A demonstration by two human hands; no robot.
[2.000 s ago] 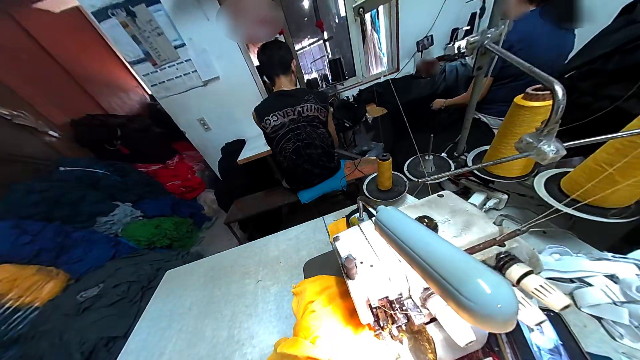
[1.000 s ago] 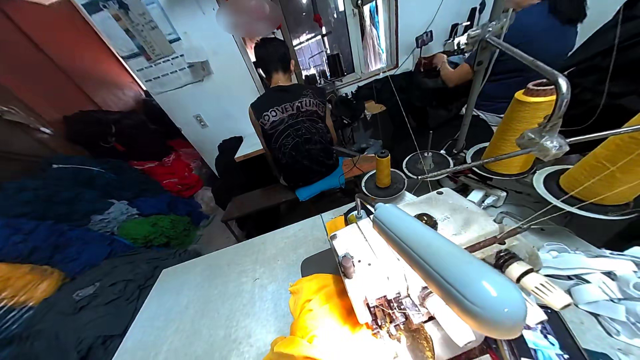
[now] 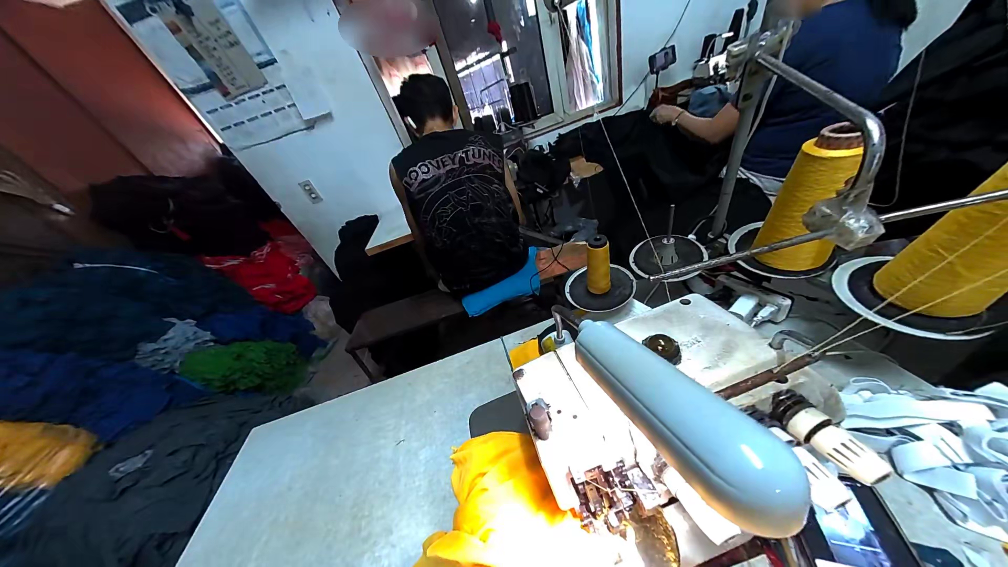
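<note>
Neither of my hands shows in the head view. A sewing machine [image 3: 598, 441] with several threads stands on a pale work table [image 3: 346, 465]. Yellow fabric [image 3: 504, 496] lies bunched against its needle side, brightly lit and partly washed out. A grey-blue lamp housing [image 3: 685, 425] slants across the machine and hides part of it. Behind the machine stand a small yellow thread spool [image 3: 598, 268] and large yellow thread cones [image 3: 811, 205] on round holders. White elastic bands [image 3: 929, 433] lie in a heap at the right, beside a phone [image 3: 854, 524].
One person [image 3: 465, 197] sits on a bench [image 3: 405, 319] with their back to me. Another person [image 3: 819, 87] works at the upper right. Piles of dark, red, green and blue fabric [image 3: 244, 366] lie on the floor at the left. A metal thread stand [image 3: 740, 150] rises behind the machine.
The co-worker at the upper right has moved their arm and hand, which were raised nearer the far machine one second ago. The yellow fabric shows no plain change.
</note>
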